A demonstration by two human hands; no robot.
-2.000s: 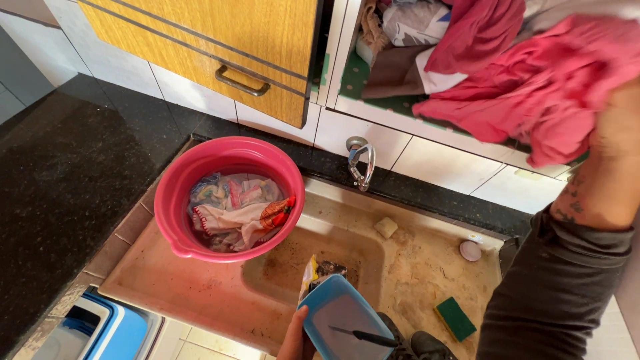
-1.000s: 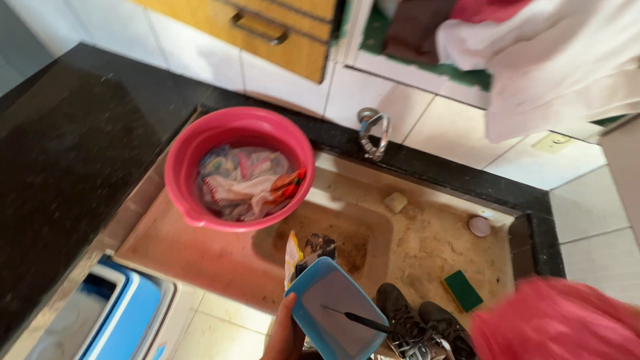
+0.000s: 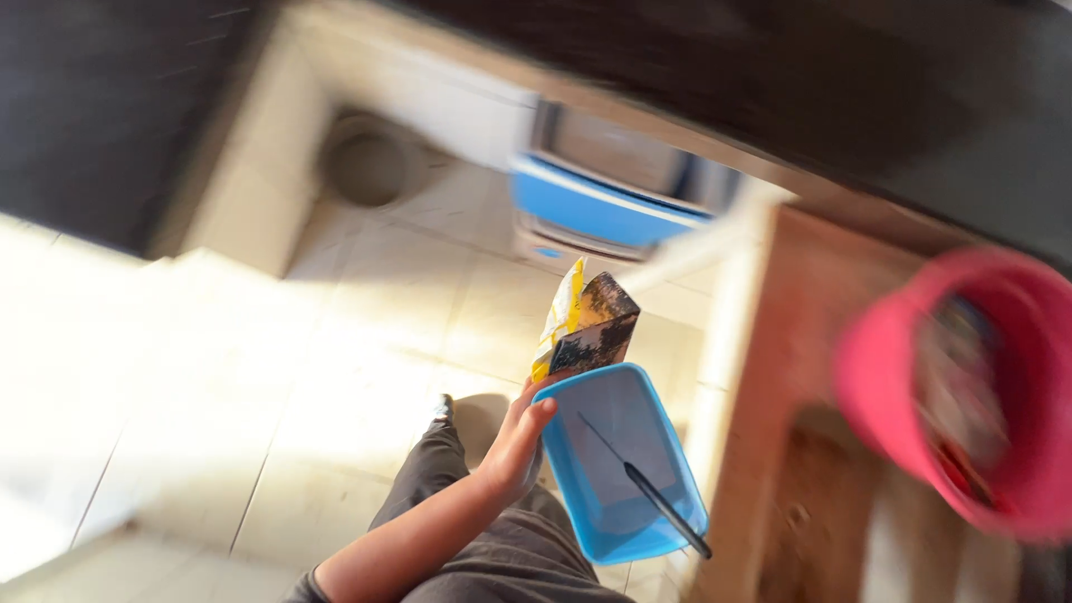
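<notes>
My left hand [image 3: 523,431] grips the rim of a light blue plastic container [image 3: 615,502], its thumb over the edge. Inside the container leans a thin tool with a black handle [image 3: 662,507], the handle end sticking out past the rim. Beyond the container, at my fingers, are a yellow and white packet [image 3: 559,322] and a dark, stained, folded piece [image 3: 596,331] whose kind I cannot tell; how they are held is hidden. My right hand is out of view.
A pink plastic tub [image 3: 888,368] with cloths stands at the right on the sink's reddish surface [image 3: 804,276]. Dark stone counters [image 3: 837,92] cross the top. Beneath are a blue and white appliance or bin [image 3: 603,197] and a round grey container [image 3: 368,159] on the tiled floor [image 3: 360,335].
The view has swung far to the left, from the sink to the floor. The blue container is still in my left hand. My right arm, seen earlier reaching to pink cloth, is out of view.
</notes>
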